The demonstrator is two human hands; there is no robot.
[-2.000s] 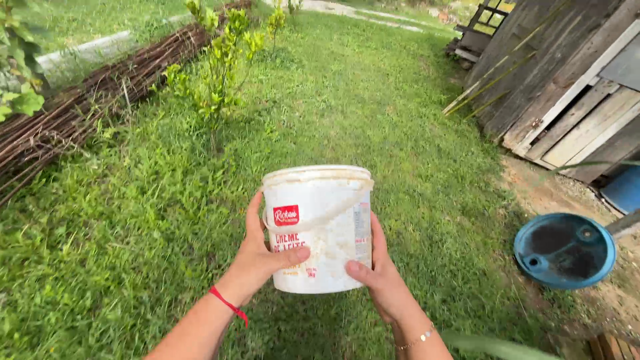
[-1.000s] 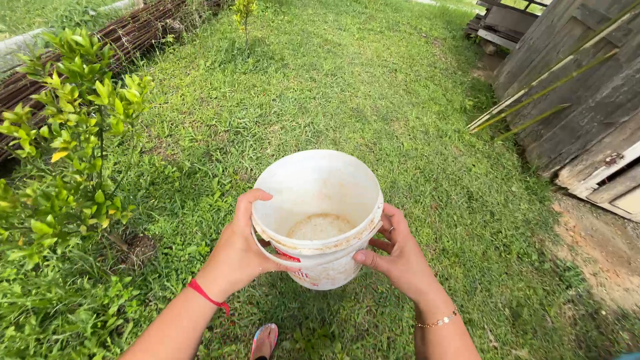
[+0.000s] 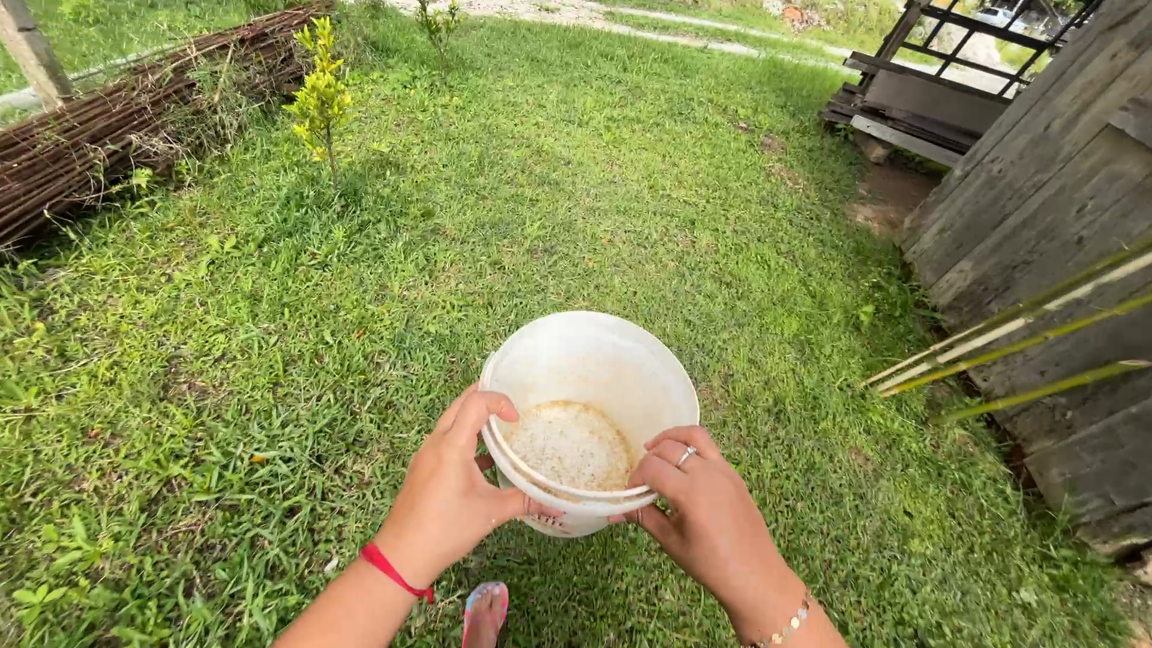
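Between both hands I hold a white plastic bucket (image 3: pixel 589 355), its open top tilted up toward me, so the stained inner bottom shows. Brownish residue rings that bottom. My left hand (image 3: pixel 454 490) grips the left side, with a finger over the rim and the thumb low on the outer wall; a red string is tied at the wrist. My right hand (image 3: pixel 702 508) clasps the near right rim, fingers curled over the edge and thumb beneath; it wears a ring and a bracelet. Part of the printed outer wall is hidden by my hands.
Grass (image 3: pixel 576 216) spreads ahead. A long pile of thin brown rods (image 3: pixel 117 117) lies at left, near a small leafy sapling (image 3: pixel 324 99). A weathered wooden wall (image 3: pixel 1035 180) stands at right, with bamboo poles (image 3: pixel 1008 328) leaning there and stacked boards (image 3: pixel 936 103) beyond. A sandaled foot (image 3: pixel 486 612) shows below.
The bucket has tipped from upright, side facing me, to showing its inside. My right hand has moved from its outer side onto the rim. The view has moved forward past a leafy shrub and blue barrel.
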